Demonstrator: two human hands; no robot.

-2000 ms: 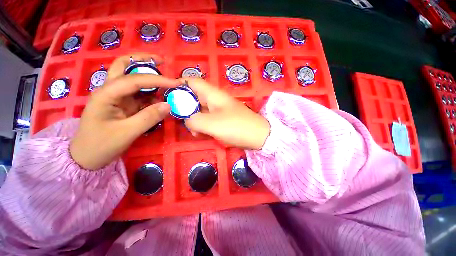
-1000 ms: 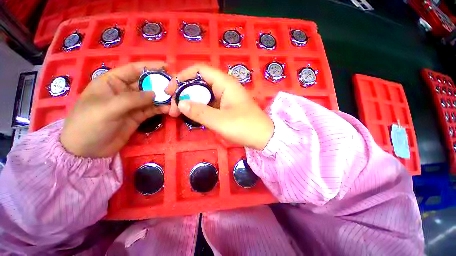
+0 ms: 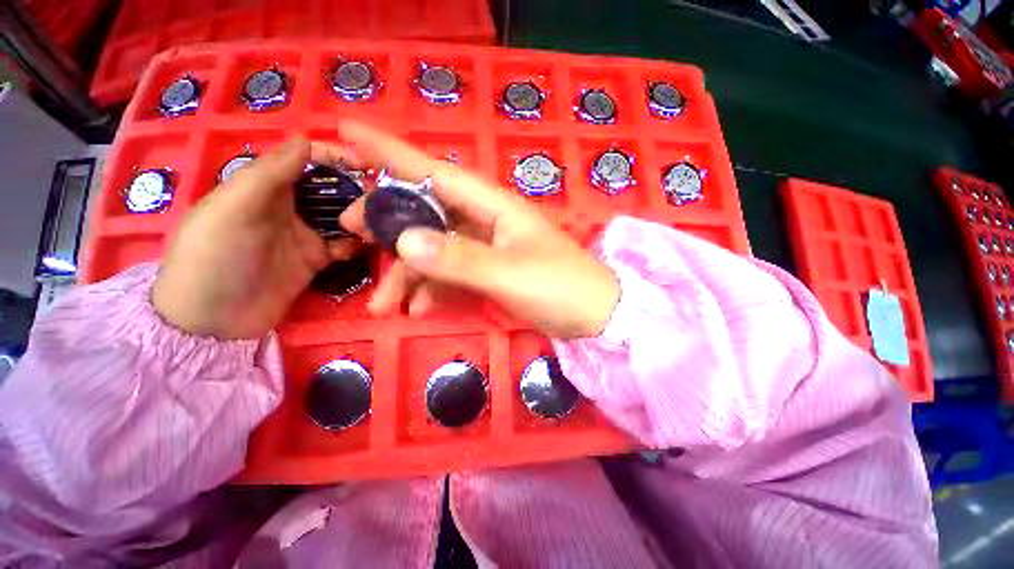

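Note:
My left hand (image 3: pixel 250 239) holds a smartwatch head (image 3: pixel 330 202) whose face is black with faint text lines. My right hand (image 3: pixel 489 250) holds a second smartwatch head (image 3: pixel 403 216) between thumb and fingers, its face dark. The two watches are side by side above a red compartment tray (image 3: pixel 384 447). In the tray's two far rows, watch heads (image 3: pixel 538 175) lie with grey backs up. In the near row, black glossy faces (image 3: pixel 457 392) point up. Another dark watch (image 3: pixel 343 277) lies in a pocket below my left hand, partly hidden.
A smaller red tray (image 3: pixel 851 256) with a pale blue slip (image 3: pixel 887 327) lies at the right. A filled red tray (image 3: pixel 984 250) is at the far right edge. Another red tray (image 3: pixel 289 33) lies beyond the main one. The bench top (image 3: pixel 623 33) is dark green.
Both held watch faces have gone from lit white and cyan to dark, the left one with text lines. The watches stay in my hands, and my right fingers have spread below the right watch.

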